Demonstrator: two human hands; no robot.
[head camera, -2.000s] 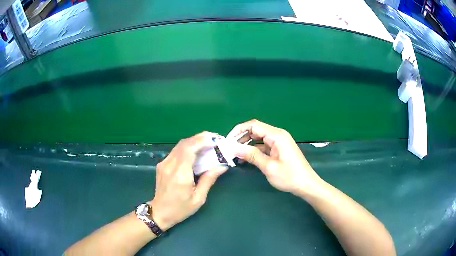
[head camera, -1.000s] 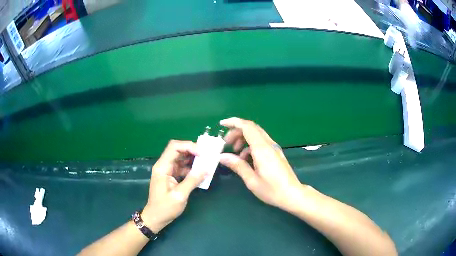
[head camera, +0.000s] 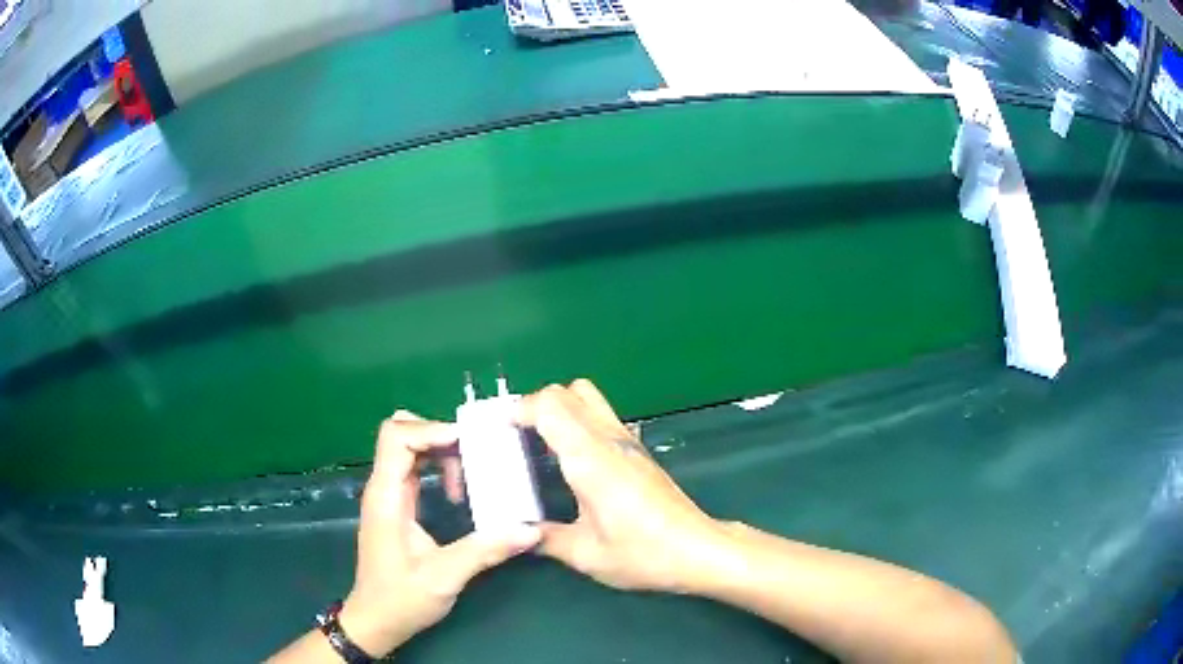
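Note:
A white power adapter (head camera: 498, 470) is held upright between both hands over the near bench edge, its two thin prongs pointing away from me. It looks closed, with no dark inside showing. My left hand (head camera: 418, 519) grips its left side and lower end. My right hand (head camera: 599, 499) grips its right side, thumb at the lower end and fingers near the prong end. A small white two-pronged piece (head camera: 95, 612) lies alone at the lower left on the bench edge.
The green conveyor belt (head camera: 623, 298) runs across beyond my hands. A white guide strip (head camera: 1025, 285) lies across it at right, with adapters (head camera: 981, 184) against it. Another small white piece (head camera: 1063, 113) stands beyond. White paper (head camera: 778, 46) and a keypad device (head camera: 568, 16) lie across the belt.
The adapter's dark gap has closed; its prongs now point away from me. My right hand now holds its side. The view has shifted, bringing the keypad device into sight.

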